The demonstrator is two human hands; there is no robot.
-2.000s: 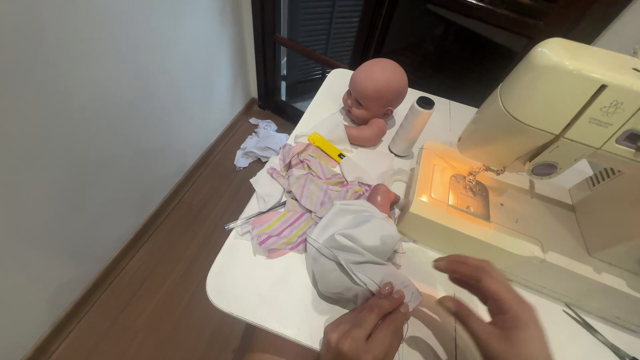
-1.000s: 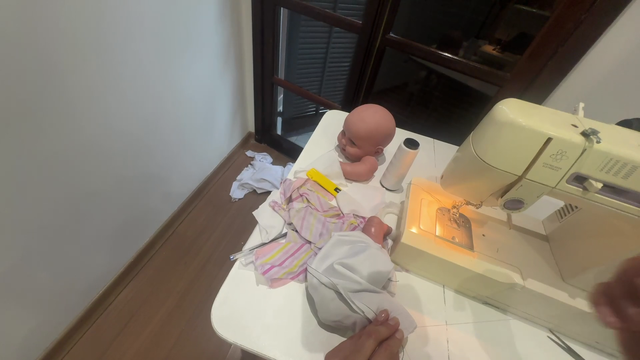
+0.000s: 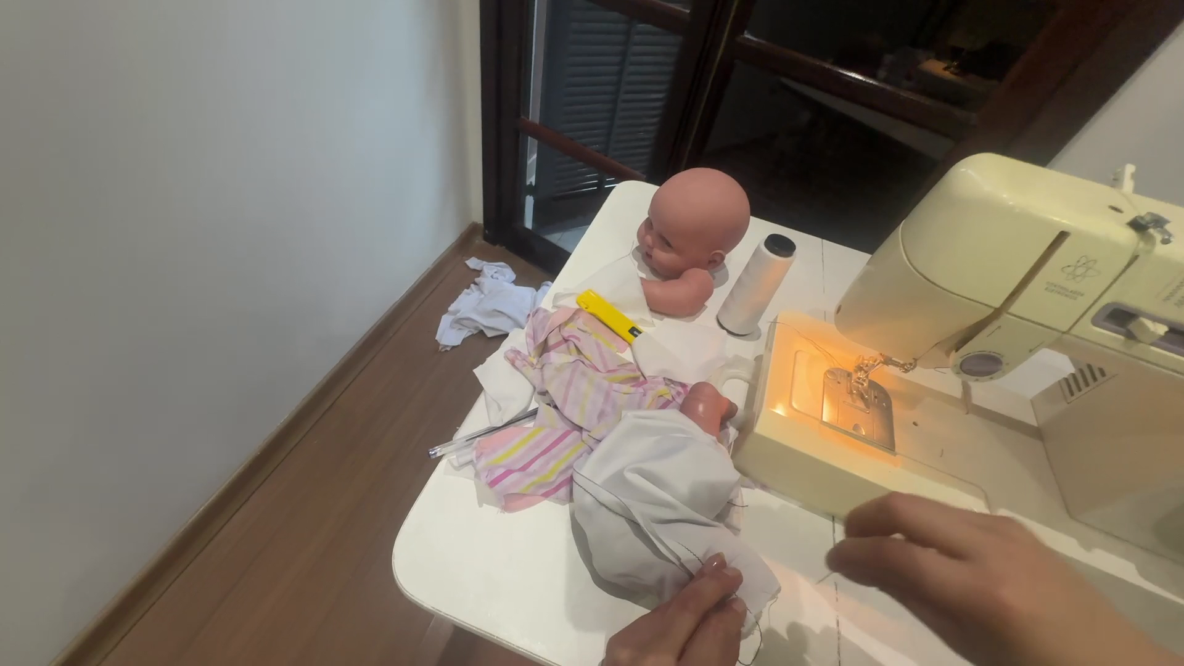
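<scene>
My left hand [image 3: 684, 615] pinches the lower edge of a stuffed white cloth doll body [image 3: 657, 495], where dark thread stitches run along the fabric. To its right, apart from the cloth, my right hand [image 3: 980, 573] hovers with thumb and forefinger close together. A faint thin line shows near its fingertips; whether it holds a needle or thread is unclear. A dark thread hangs by the left fingers. A vinyl doll limb [image 3: 706, 407] emerges from the top of the white body. Beyond lie striped fabric [image 3: 583, 379], a doll's head [image 3: 700, 220] and another vinyl limb [image 3: 680, 293].
The sewing machine [image 3: 980, 250], its lamp lit, fills the table's right side. A thread cone [image 3: 757, 287] stands behind the cloth. A yellow box cutter [image 3: 608, 315] rests on the fabric, and a pen [image 3: 481, 435] near the left edge. Crumpled cloth [image 3: 490, 305] lies on the floor.
My right hand was at the far right edge a second ago and is now back to the left, nearer the white cloth. My left hand still pinches the cloth.
</scene>
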